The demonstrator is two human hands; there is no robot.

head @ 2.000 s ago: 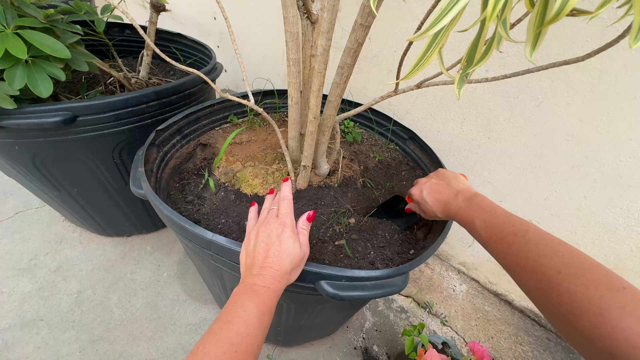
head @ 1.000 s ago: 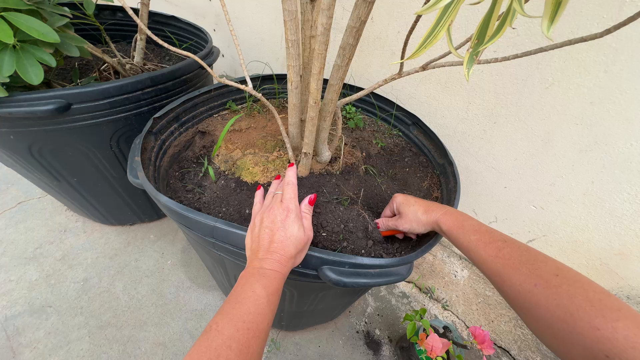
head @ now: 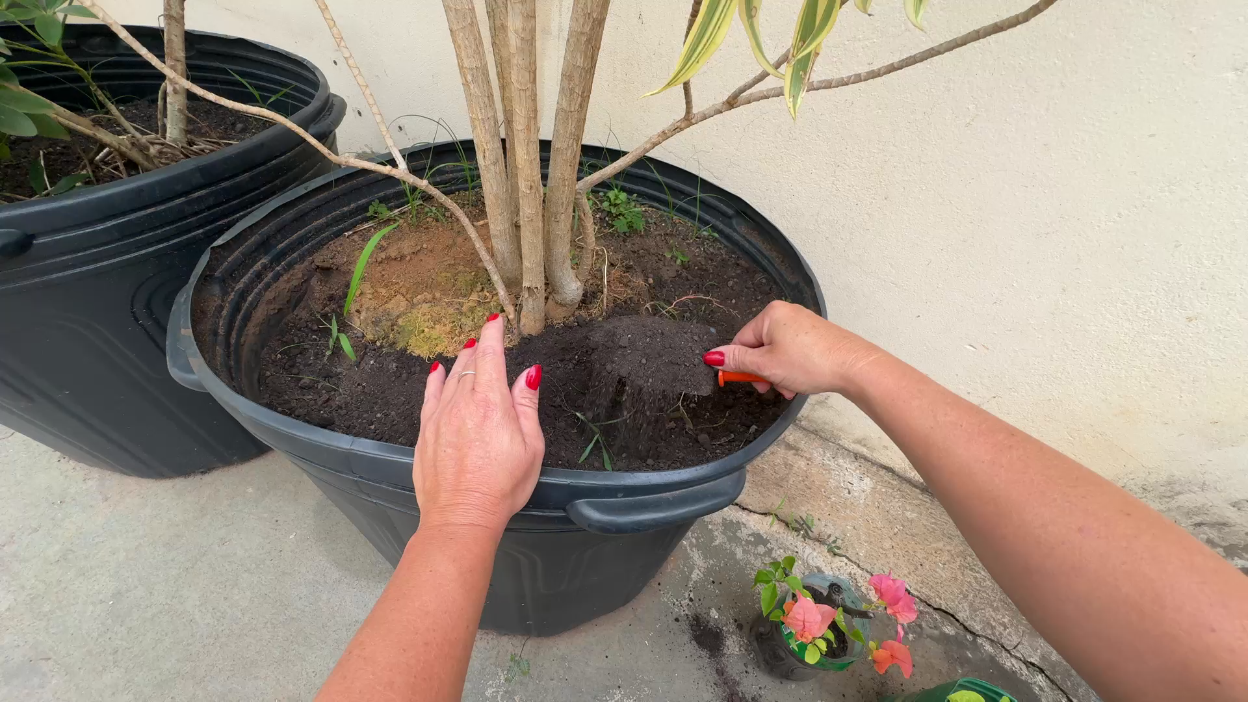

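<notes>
My right hand (head: 795, 351) grips the orange handle (head: 739, 377) of a garden trowel at the right side of a large black plastic pot (head: 624, 485). Dark soil heaped on the trowel (head: 651, 356) hides its blade, and loose soil falls from its near edge. My left hand (head: 480, 429) holds nothing; its fingers are spread, palm down, over the dark soil (head: 380, 395) at the near side, with the fingertips close to the plant's woody stems (head: 531, 195). Yellowish moss (head: 439, 324) and a long green blade of grass (head: 369, 265) are left of the stems.
Another black pot (head: 107, 322) with a leafy plant stands at the left. A pale wall (head: 1014, 214) rises behind. Below right, on the concrete, are a small potted bougainvillea (head: 809, 618) and part of a green container (head: 960, 690). A thin branch (head: 868, 73) reaches right.
My right hand was low at the soil one second ago; now it holds the trowel up, loaded with soil. My left hand stays over the near side of the pot. The view has moved closer.
</notes>
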